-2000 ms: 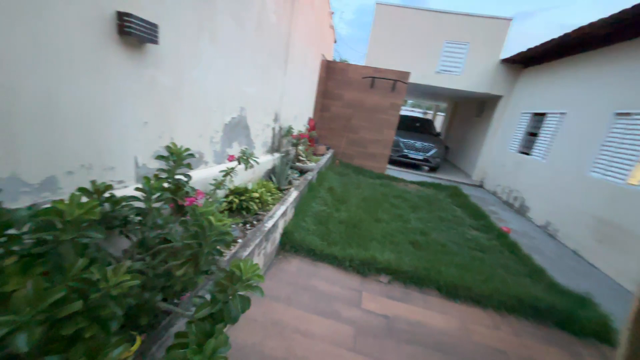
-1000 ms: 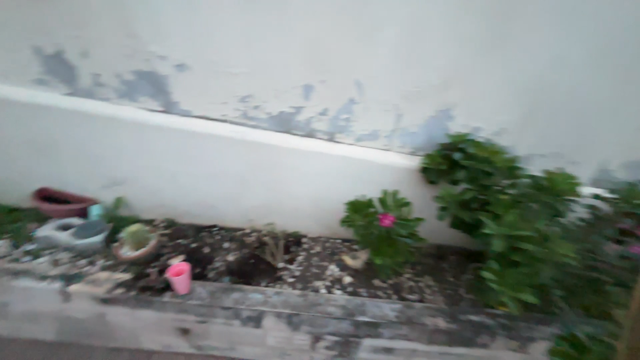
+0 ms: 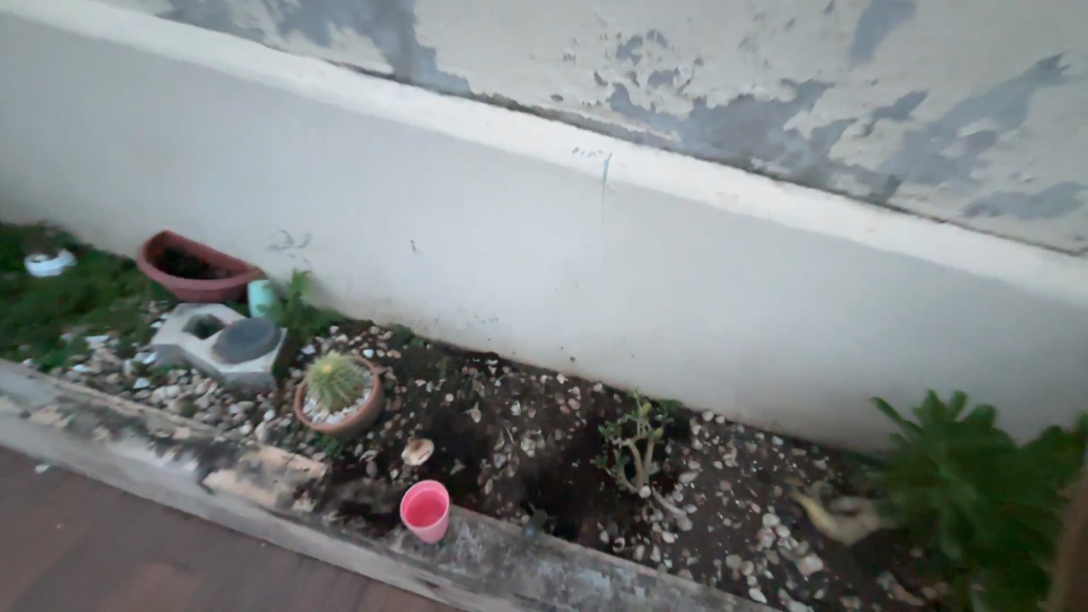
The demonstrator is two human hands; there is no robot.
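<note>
Neither of my hands shows in the head view. A pink plastic cup [image 3: 425, 512] stands on the weathered ledge [image 3: 510, 557] of a raised garden bed. Behind it to the left, a round cactus [image 3: 334, 380] sits in a terracotta pot [image 3: 370, 410] with white pebbles. A small branching plant [image 3: 639, 446] grows from dark soil right of the cup. Farther left is a concrete block [image 3: 242, 370] with a dark round disc [image 3: 246, 339] on it. Behind the block are a reddish half-round planter [image 3: 200, 289] holding soil and a pale green container [image 3: 262, 299].
A wall [image 3: 510, 246] with peeling paint above runs behind the bed. Leafy green plants [image 3: 977, 493] fill the right side. A white pot [image 3: 49, 263] stands in greenery at far left. The brown paved floor [image 3: 127, 544] lies in front of the ledge.
The view has swung from the lawn and parked car to the garden bed, and now shows the cup and cactus larger. No object has plainly moved.
</note>
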